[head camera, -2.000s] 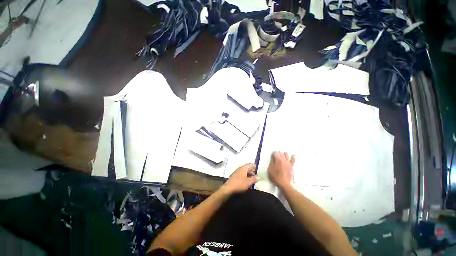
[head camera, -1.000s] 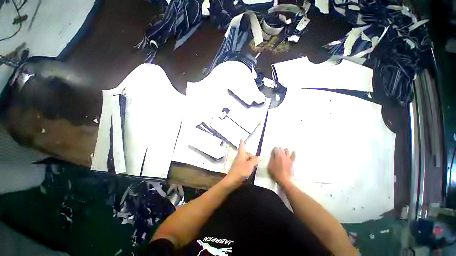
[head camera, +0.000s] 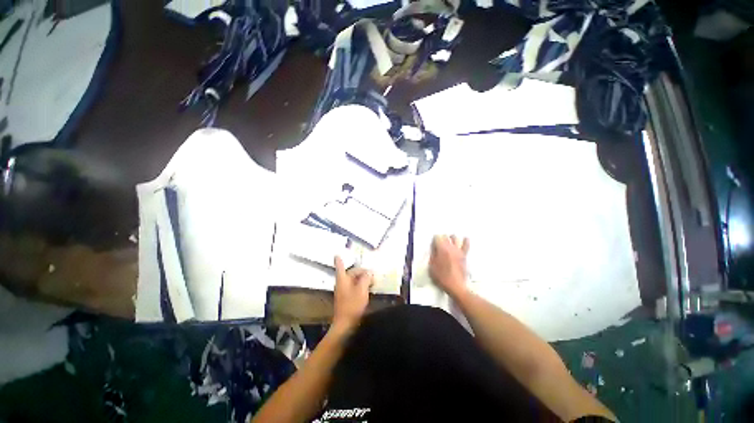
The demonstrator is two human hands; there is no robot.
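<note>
The wide white-topped body panel stack point(head camera: 537, 215) lies on the right. My right hand point(head camera: 449, 263) rests on its left part, fingers slightly curled. The middle panel stack point(head camera: 331, 140), with a rounded top, lies left of it across a narrow dark gap. Several small cut parts point(head camera: 355, 219) with dark edges lie on it. My left hand point(head camera: 352, 289) is at its lower part, index finger extended to the lowest small part point(head camera: 314, 248); it grips nothing that I can see. The sleeve stack point(head camera: 223, 206) lies at the left, with narrow strips point(head camera: 169, 256) on it.
A white yoke-like piece point(head camera: 504, 109) lies above the body panel. Tangled navy and white offcuts point(head camera: 612, 74) lie along the far side, and more are on the green floor. Metal rails point(head camera: 674, 190) run down the right. Another white-topped stack point(head camera: 62, 58) is at upper left.
My left hand has moved left from the gap between the stacks to the lowest small part, index finger extended. My right hand stays on the body panel. The view has shifted slightly.
</note>
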